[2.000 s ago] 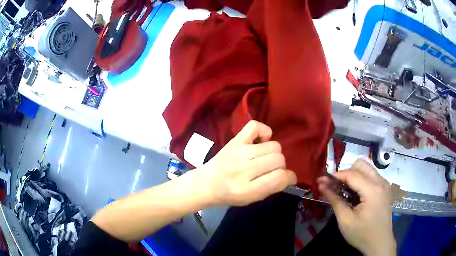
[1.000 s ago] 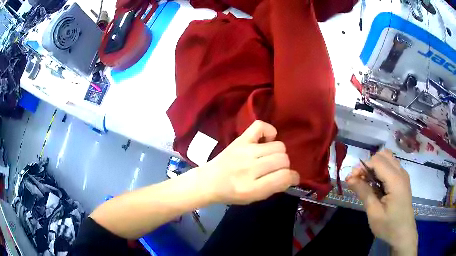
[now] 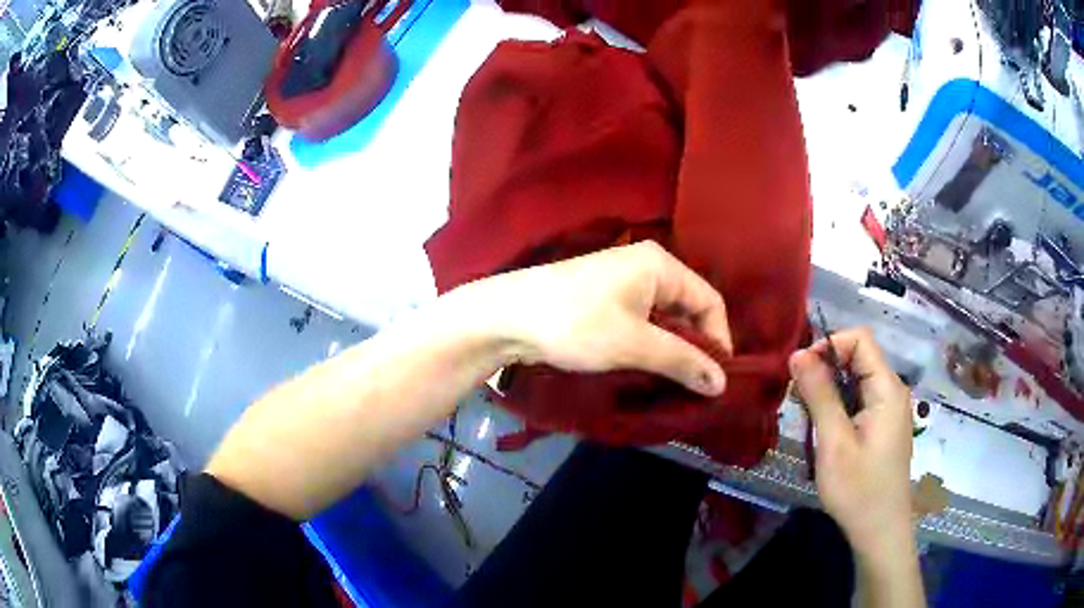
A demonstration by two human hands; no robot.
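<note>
The dark red garment lies over the table and its front edge. My left hand is on its lower part, with thumb and fingers closed around a fold of the cloth. My right hand is at the garment's right edge, with small dark thread snips in the palm, their point upward. Its thumb and a fingertip are close to the cloth edge; whether they pinch it is hard to tell. The white label is hidden.
The sewing machine stands at the right, its metal parts beside the garment. A phone lies on a round red object at the upper left. A printed measuring tape runs along the table's front edge. Blue bins and piled cloth are below.
My left hand has shifted right and turned, its fingers now over a lower fold. My right hand moved away from the garment, then back to its edge and higher. The view has shifted slightly.
</note>
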